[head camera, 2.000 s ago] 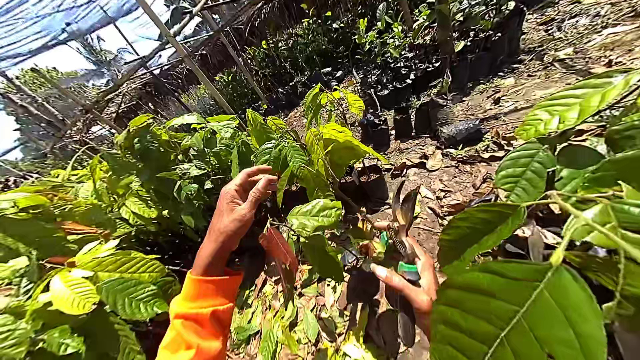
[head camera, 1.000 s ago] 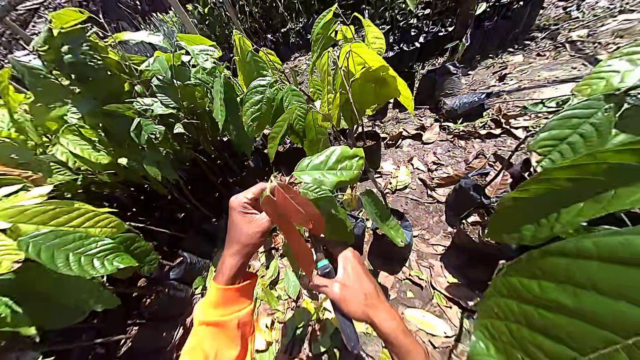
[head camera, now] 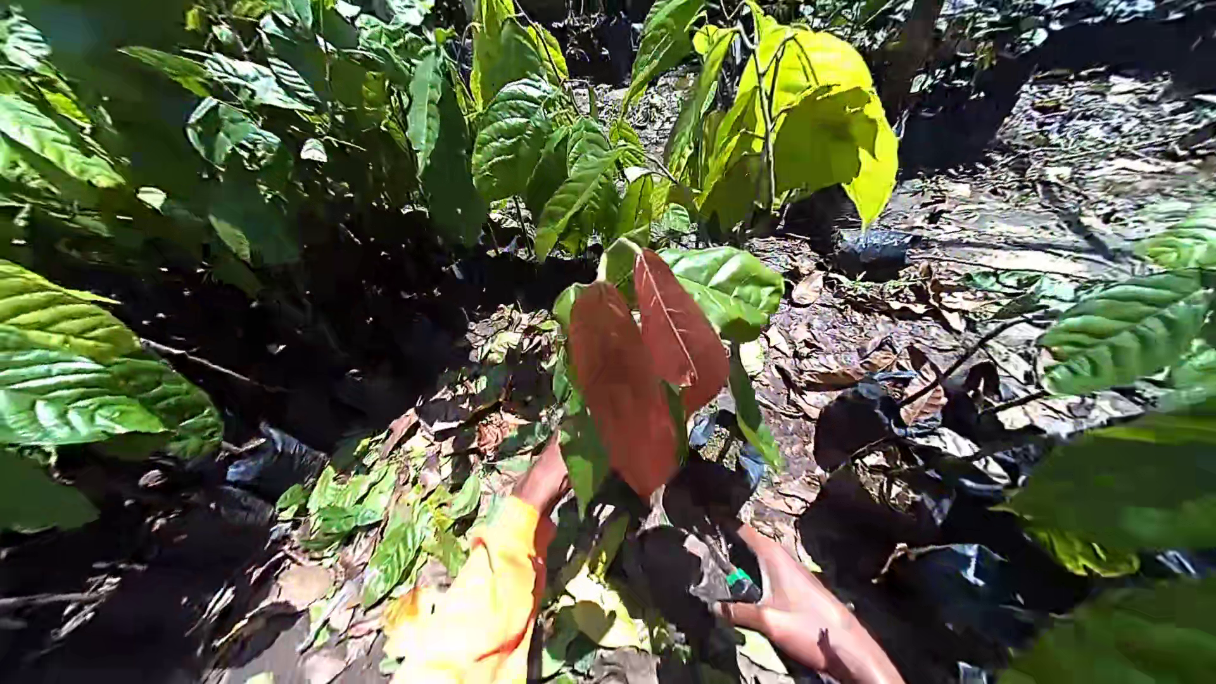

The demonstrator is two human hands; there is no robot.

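Observation:
A seedling with reddish-brown young leaves (head camera: 622, 385) and green leaves stands at the centre, with a dark nursery bag (head camera: 679, 570) below it. My left hand (head camera: 546, 475), in an orange sleeve, reaches low behind the leaves; its fingers are hidden, so I cannot tell what it touches. At the bag's right side is my right hand (head camera: 784, 598), closed around a dark tool with a green band (head camera: 737, 578). The tool's type is unclear, as its far end is lost in shadow.
Broad-leaved green plants (head camera: 66, 351) crowd the left, and more large leaves (head camera: 1121, 332) hang close on the right. Yellow-green leaves (head camera: 817, 123) rise behind the seedling. Dark plastic bags (head camera: 874, 249) and dry leaf litter (head camera: 826, 342) cover parts of the ground.
Both hands have moved down from the reddish leaves to the seedling's lower part and bag. The left hand no longer shows at the leaves. The view has shifted.

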